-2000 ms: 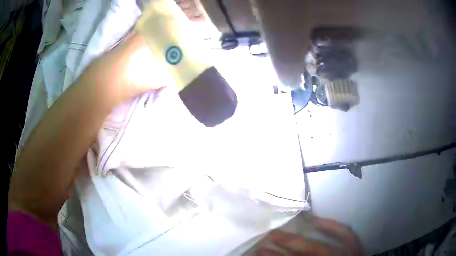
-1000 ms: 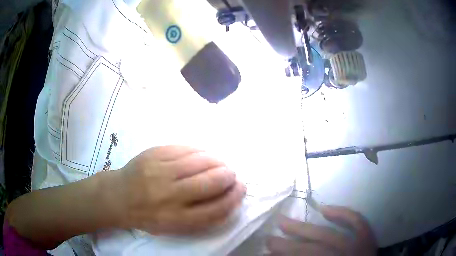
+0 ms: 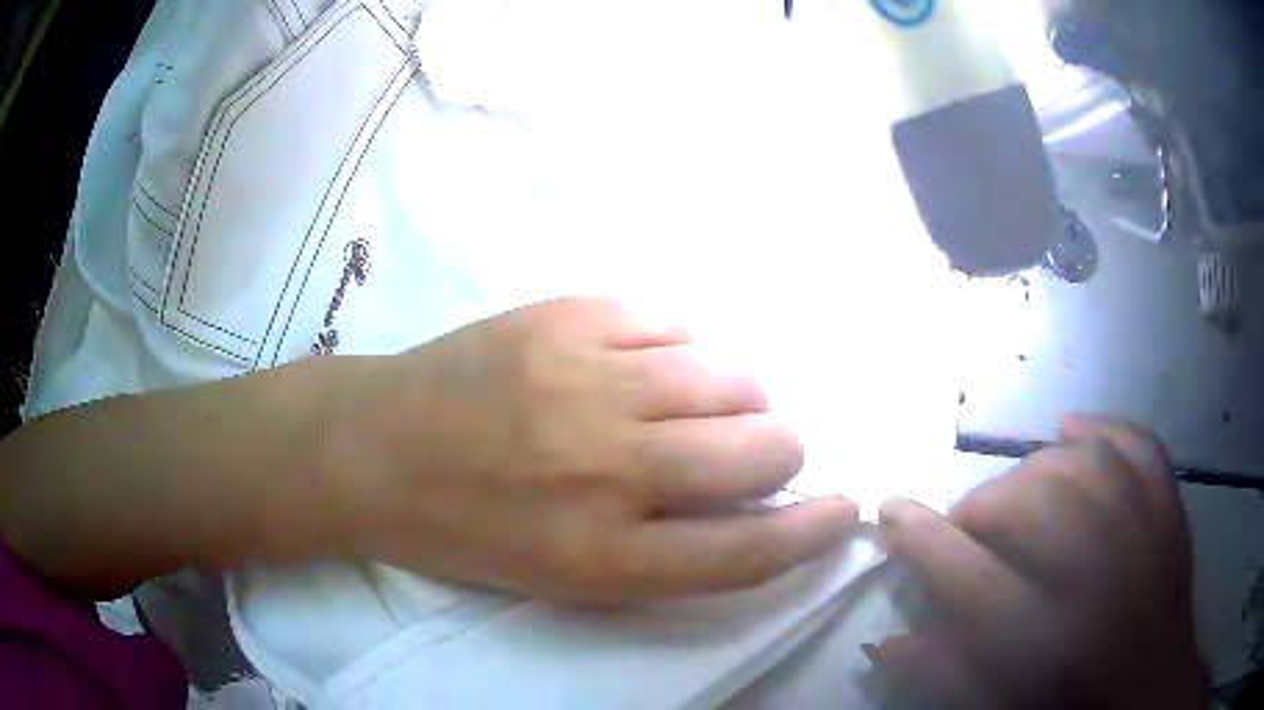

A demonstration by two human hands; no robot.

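The white garment (image 3: pixel 458 645) lies across the table, with a double-stitched pocket outline and small dark embroidery at its left. My left hand (image 3: pixel 610 458) lies palm down on the cloth, fingers slightly apart and pointing right, with the thumb not clearly seen. My right hand (image 3: pixel 1060 569), slightly blurred, is curled at the garment's right edge. One of its fingertips meets the cloth close to my left fingertips. Glare washes out the cloth above my hands. The needle and presser foot cannot be made out.
The machine lamp (image 3: pixel 977 180), with its dark tip, hangs above the cloth at the upper right. Machine parts and a ribbed pale knob (image 3: pixel 1218 284) are at the far right. A dark seam (image 3: pixel 1001 445) crosses the white bed beside my right hand.
The view has shifted, so the lamp appears further right. My left hand has moved right along the cloth, its fingers straighter. My right hand has come up to meet its fingertips at the garment edge.
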